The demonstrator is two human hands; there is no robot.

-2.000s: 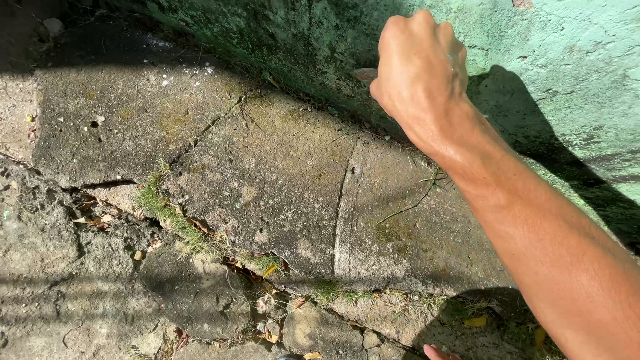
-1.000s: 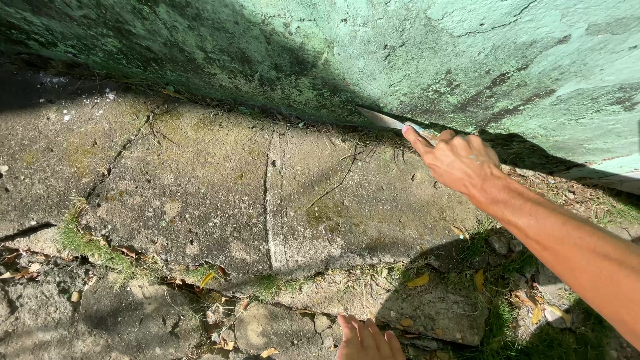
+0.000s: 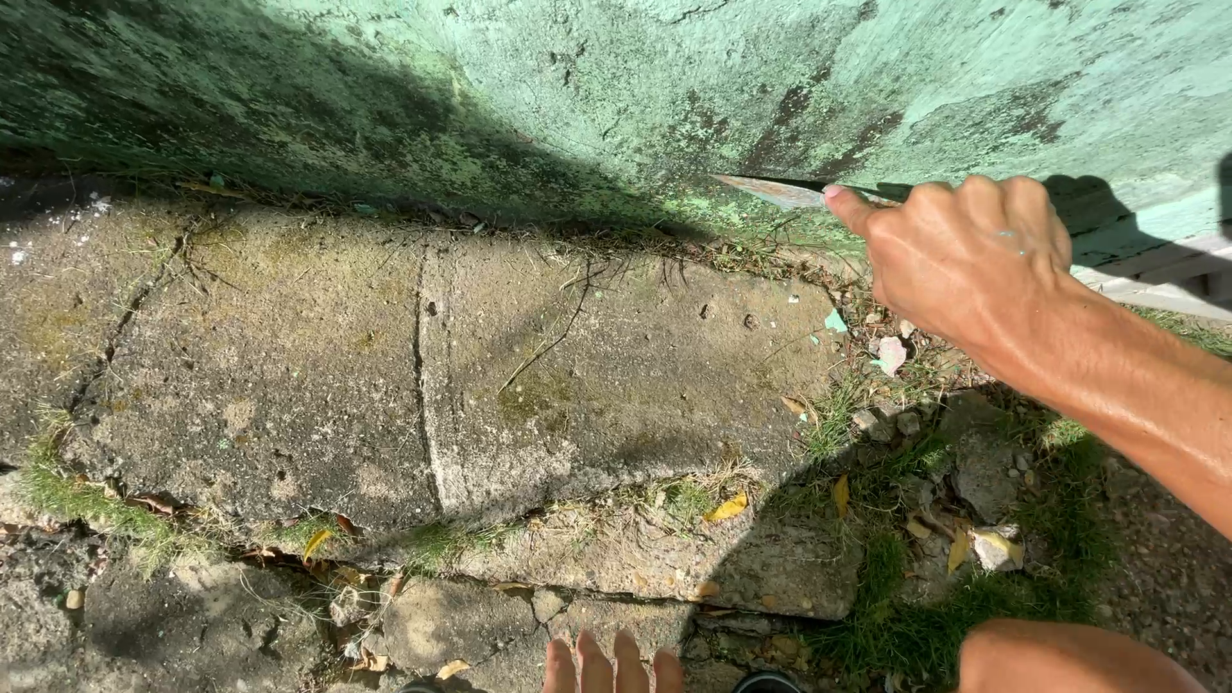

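Observation:
My right hand (image 3: 962, 250), at the right, is closed around a pointed metal blade tool (image 3: 784, 192), its forefinger laid along the blade. The tool points left, its tip at the lower part of a green painted wall (image 3: 616, 87); whether it touches the wall cannot be told. Dark stains and worn paint mark the wall there. The handle is hidden in the fist. At the bottom edge, the fingers of my left hand (image 3: 611, 664) show, spread slightly above the stone paving, with nothing seen in them; the palm is out of view.
A cracked concrete ledge (image 3: 626, 366) runs along the wall's foot, with dry grass at the joint. Paint flakes (image 3: 835, 321) and a pale chip (image 3: 890, 355) lie near its right end. Grass (image 3: 885, 597), broken stones and yellow leaves lie below right. A knee (image 3: 1068, 659) shows at the bottom right.
The view has shifted right along the wall. The blade, mostly hidden two seconds ago, is plainly seen in my right hand. My left hand's fingers have come further into view since the first frame.

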